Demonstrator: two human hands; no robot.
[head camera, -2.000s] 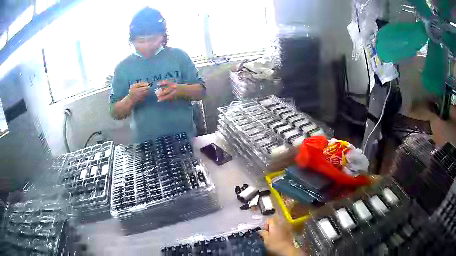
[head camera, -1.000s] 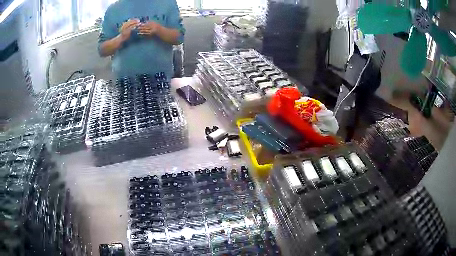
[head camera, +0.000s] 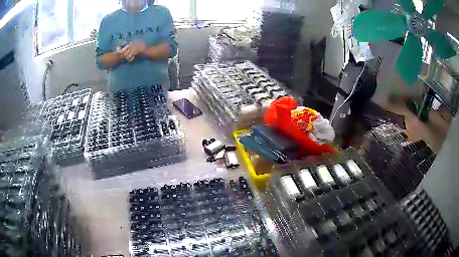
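Observation:
Neither of my hands shows in the head view. Nearest in front of me lies a clear blister tray (head camera: 194, 221) with dense rows of small black parts (head camera: 173, 193). To its right, a tray stack (head camera: 322, 206) holds white parts (head camera: 324, 174) in a row of roomy pockets, with more pale parts in lower pockets. A few loose black and white parts (head camera: 221, 152) lie on the table left of the yellow bin (head camera: 246, 158). A small dark piece is cut off by the bottom edge at left.
A dark flat packet and red bag (head camera: 287, 118) lie on the yellow bin. More tray stacks (head camera: 133, 158) stand at left and back, near a phone (head camera: 186, 108). A person in teal (head camera: 136, 45) stands across the table. A green fan (head camera: 415, 30) is upper right.
My hand, seen at the bottom beside the yellow bin two seconds ago, has left the picture. The view has tilted down, showing more of the near trays. The facing person's hands have moved slightly.

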